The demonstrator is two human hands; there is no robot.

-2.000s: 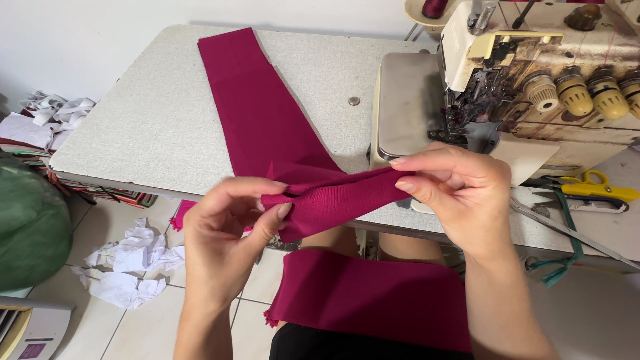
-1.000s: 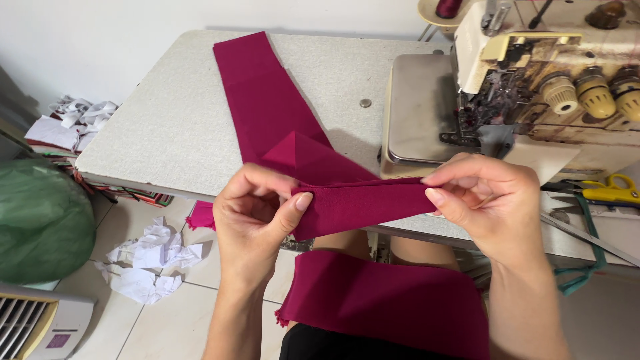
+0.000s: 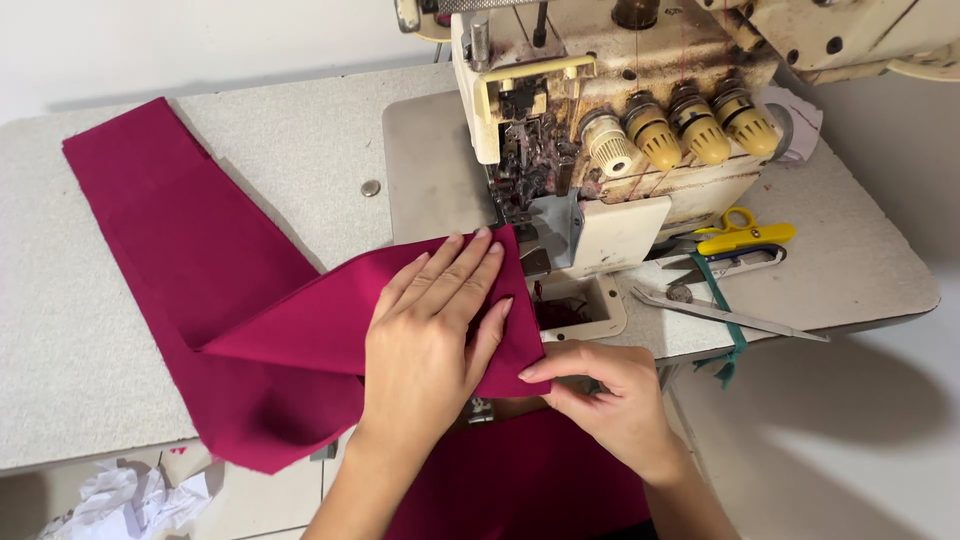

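Observation:
A long magenta fabric strip (image 3: pixel 202 247) lies across the sewing table and folds over toward an overlock sewing machine (image 3: pixel 622 112). My left hand (image 3: pixel 435 315) rests flat on the strip's near end, fingers spread slightly, pressing it beside the presser foot area. With thumb and forefinger, my right hand (image 3: pixel 607 397) pinches the lower right corner of the same fabric. The fabric's upper right corner touches the machine's metal plate just by the foot. Another magenta piece (image 3: pixel 517 480) lies on my lap below the table edge, partly hidden by my arms.
Yellow-handled scissors (image 3: pixel 746 232), thread snips (image 3: pixel 750 259) and metal tweezers (image 3: pixel 735 315) lie right of the machine, near a green fabric tie (image 3: pixel 720 300). A small metal disc (image 3: pixel 370 187) sits on the table (image 3: pixel 315 112). Crumpled white scraps (image 3: pixel 127 502) are on the floor.
The fabric end, earlier held up between both hands, now lies by the machine's foot. My left hand has gone from pinching it to lying flat on top. The view has shifted toward the machine.

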